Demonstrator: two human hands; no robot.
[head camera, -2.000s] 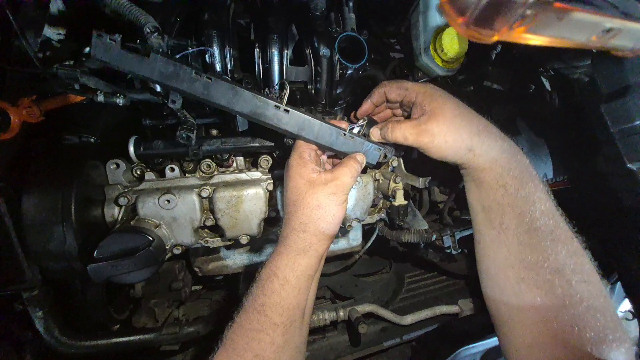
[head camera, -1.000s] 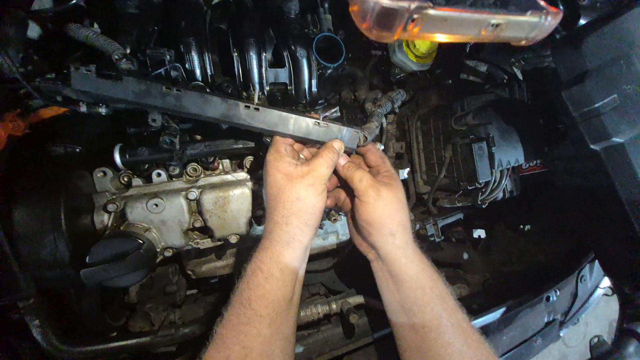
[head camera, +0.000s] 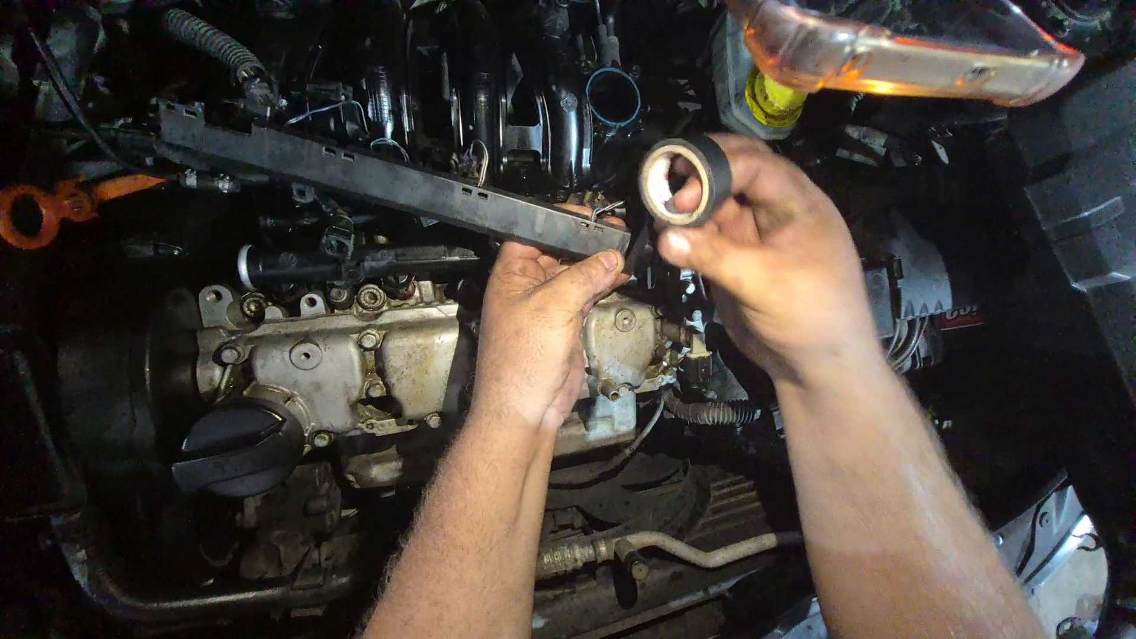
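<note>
A long black plastic wiring channel (head camera: 399, 182) lies slantwise above the engine's valve cover, with thin wires showing along its upper edge. My left hand (head camera: 541, 328) grips its right end, thumb on the front face and fingers behind. Just right of that end, my right hand (head camera: 772, 257) holds a roll of black electrical tape (head camera: 685, 182), its pale core facing me, with a finger through the core and the thumb below it. Whether a strip of tape runs from the roll to the channel cannot be told.
Below the channel is the metal valve cover (head camera: 306, 355), with a black oil filler cap (head camera: 240, 448) at its left. An orange dipstick handle (head camera: 67, 209) sits far left. A reservoir with a yellow cap (head camera: 774, 99) and a clear orange-lit plastic object (head camera: 914, 58) are at the upper right.
My right hand was beside my left at the channel's end one second ago; it is now apart to the right, with the tape roll plainly visible. My left hand still holds the channel.
</note>
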